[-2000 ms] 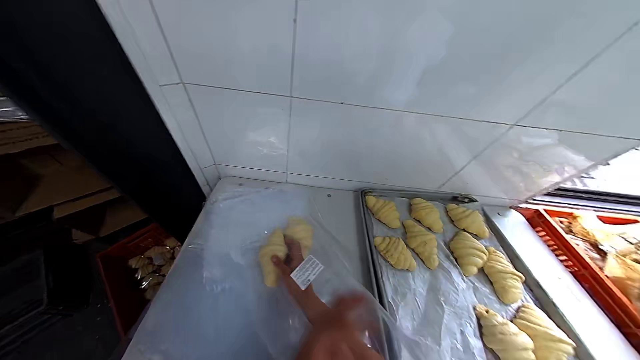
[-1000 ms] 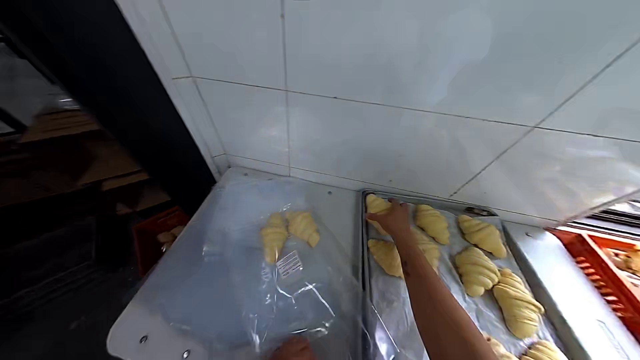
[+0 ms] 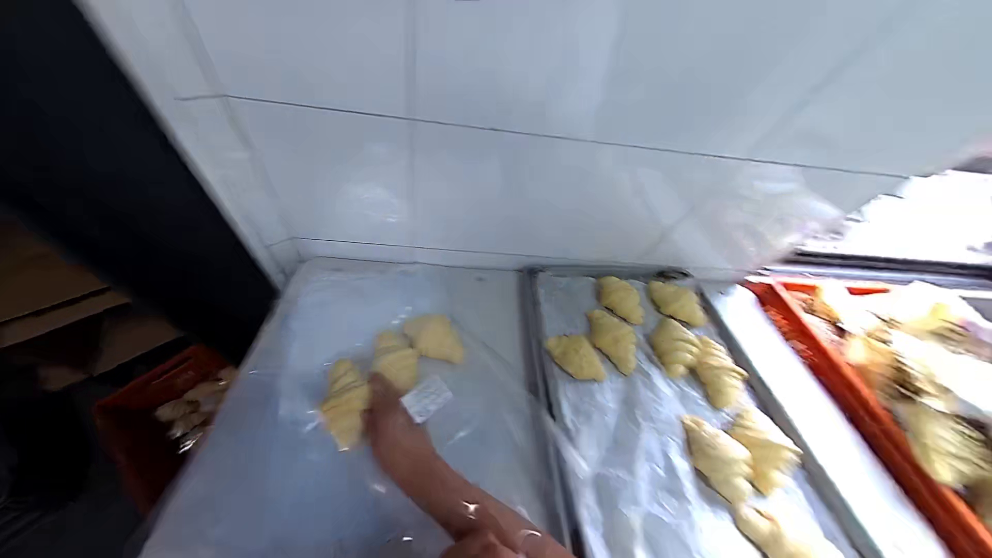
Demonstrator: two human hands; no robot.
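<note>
My right hand reaches in from the lower right, inside a clear plastic bag lying on the pale work surface. Its fingers are on the middle one of three unbaked croissants; another croissant lies left of the fingertips and a third to the upper right. A white label with writing is on the bag beside the hand. Only part of my left hand shows at the bottom edge, near the plastic; its grip is hidden. To the right, a metal tray with a shiny lining holds several unbaked croissants.
A red crate with pastries and plastic stands right of the tray. Lower at the left is another red crate with wrapped pieces. A white tiled wall rises behind the surface, and a dark upright stands at its left.
My right hand has moved from the tray's back left corner to the bag. The croissant at that corner is gone from the tray, and the bag now holds three croissants where two lay before.
</note>
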